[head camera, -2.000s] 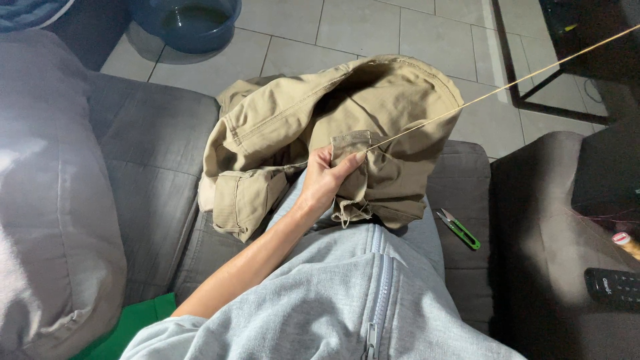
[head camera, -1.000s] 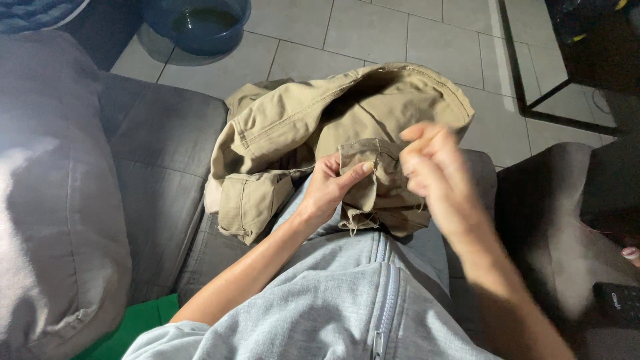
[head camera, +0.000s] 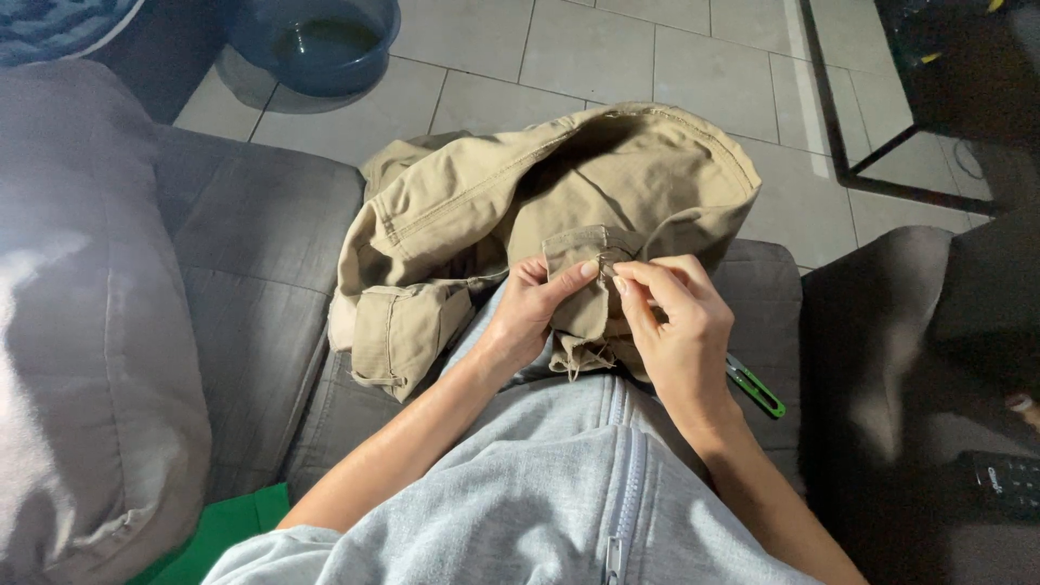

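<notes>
A khaki cloth garment [head camera: 463, 187] lies bunched over my lap, its wide opening facing up. My left hand [head camera: 536, 305] pinches a small flap of the same cloth [head camera: 575, 244], thumb on top near its stitched edge. At that edge, the thumb and fingertips of my right hand [head camera: 670, 313] are pressed together; whatever they pinch is too small to make out. Dark loops of thread [head camera: 621, 246] show just above the fingertips. Frayed threads [head camera: 575, 370] hang from a lower edge of the cloth. Green-handled thread snips [head camera: 756, 388] lie on the seat beside my right wrist.
I sit on a grey sofa [head camera: 244, 236] with a large cushion [head camera: 89, 325] at left and green cloth [head camera: 223, 532] below it. A blue basin [head camera: 325, 61] stands on the tiled floor [head camera: 487, 101]. A black remote control [head camera: 1007, 479] lies at far right.
My right hand, out of view two seconds ago with a thread drawn taut to the upper right, has come in to the cloth's edge. My left hand keeps its hold on the flap.
</notes>
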